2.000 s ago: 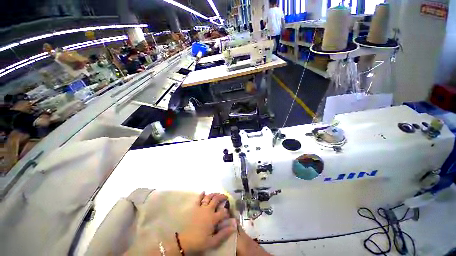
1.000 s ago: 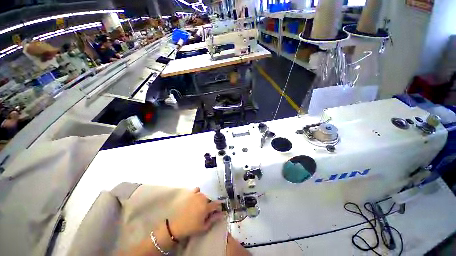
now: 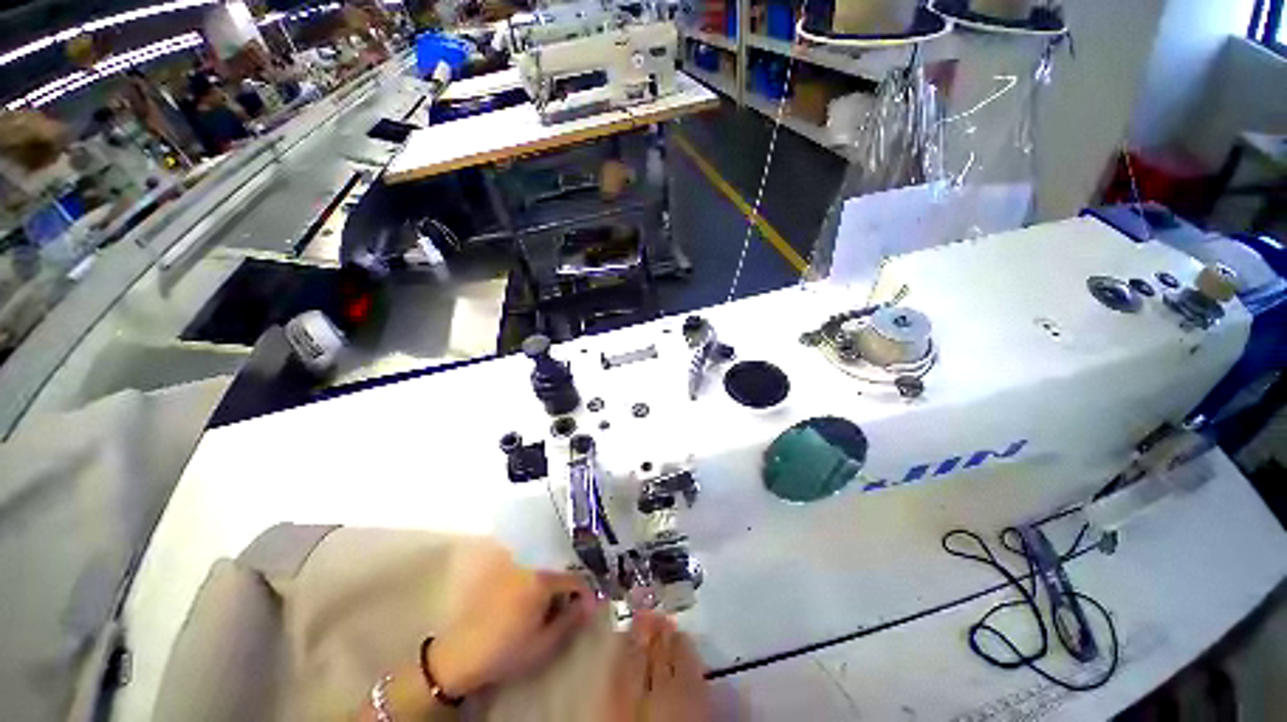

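A beige fabric panel (image 3: 360,567) lies on the white table left of the needle and runs under my hands. My left hand (image 3: 511,621), with two bracelets at the wrist, lies on it with bent fingers holding the cloth beside the presser foot. My right hand (image 3: 656,674) is low in the picture, partly cut off and blurred, its fingertips together on the panel's edge just in front of the needle area (image 3: 635,576). The fingertips hide the edge itself. The sewing machine (image 3: 903,409) has a long white head with blue lettering.
Black-corded thread snips (image 3: 1059,592) lie on the table at the right. Pale cloth (image 3: 85,473) drapes beyond the table's left edge. Thread cones (image 3: 868,14) stand behind the machine. Another sewing machine (image 3: 600,71) stands on a table further back. A blue motor housing is at the right end.
The view has tilted down and shifted, so the machine appears further left. My right hand's fingers now show at the needle beside my left hand; before, mostly its wrist or back edge showed.
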